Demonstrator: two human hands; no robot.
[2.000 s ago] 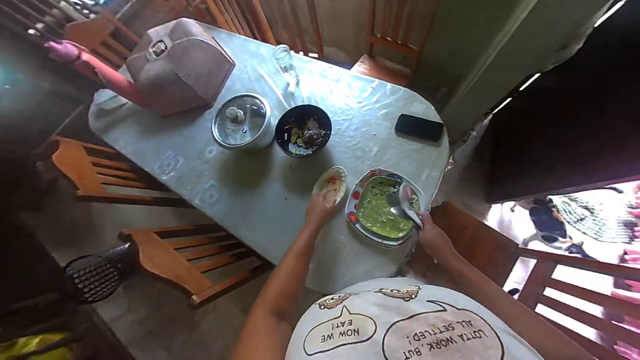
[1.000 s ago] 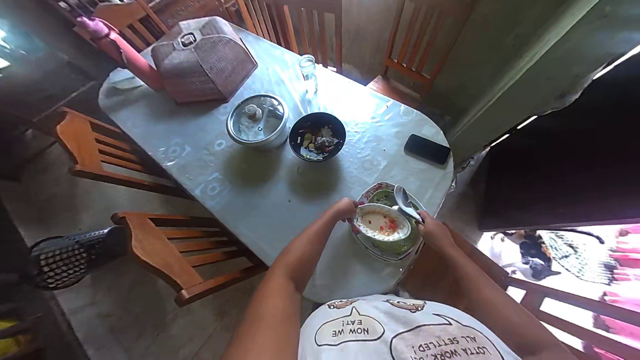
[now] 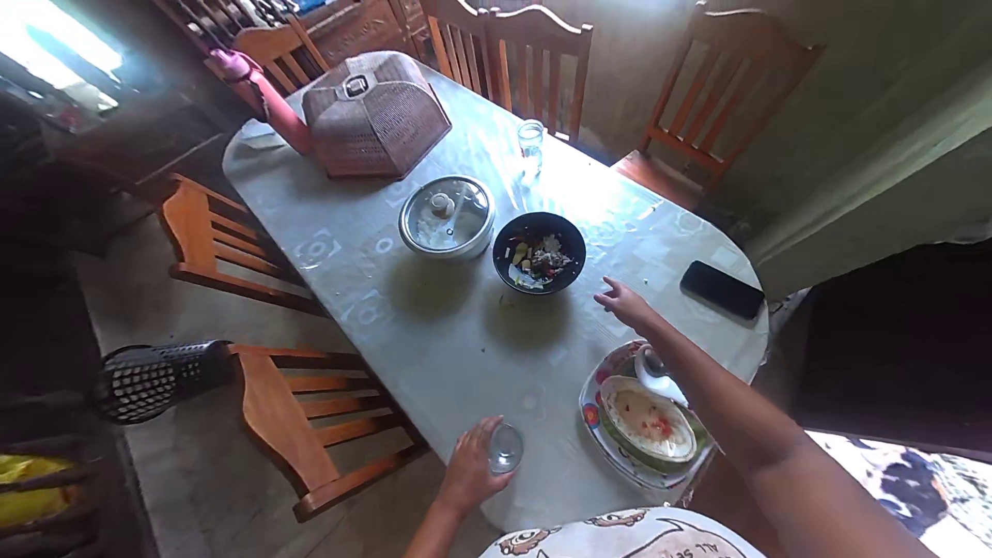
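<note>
Near the table's front edge my left hand (image 3: 470,463) is wrapped around a clear drinking glass (image 3: 506,448). My right hand (image 3: 626,304) reaches over the table with fingers apart, holding nothing, right of a black bowl (image 3: 539,253) of food scraps. Below my right forearm, an oval white dish (image 3: 649,419) with reddish residue rests on a green bowl (image 3: 643,457), which stands on a flower-patterned plate (image 3: 593,416). A white-handled spoon or ladle (image 3: 657,381) lies beside the oval dish, partly hidden by my forearm.
A glass-lidded pot (image 3: 447,217), a woven food cover (image 3: 376,116), a pink bottle (image 3: 283,116), a glass jar (image 3: 531,139) and a black phone (image 3: 722,290) are on the table (image 3: 434,349). Wooden chairs (image 3: 287,426) surround it; a black basket (image 3: 159,380) lies at lower left.
The oval dish, held in my left hand earlier, now rests on the green bowl. My left hand has moved left onto the glass. My right hand has let go of the spoon and reached forward.
</note>
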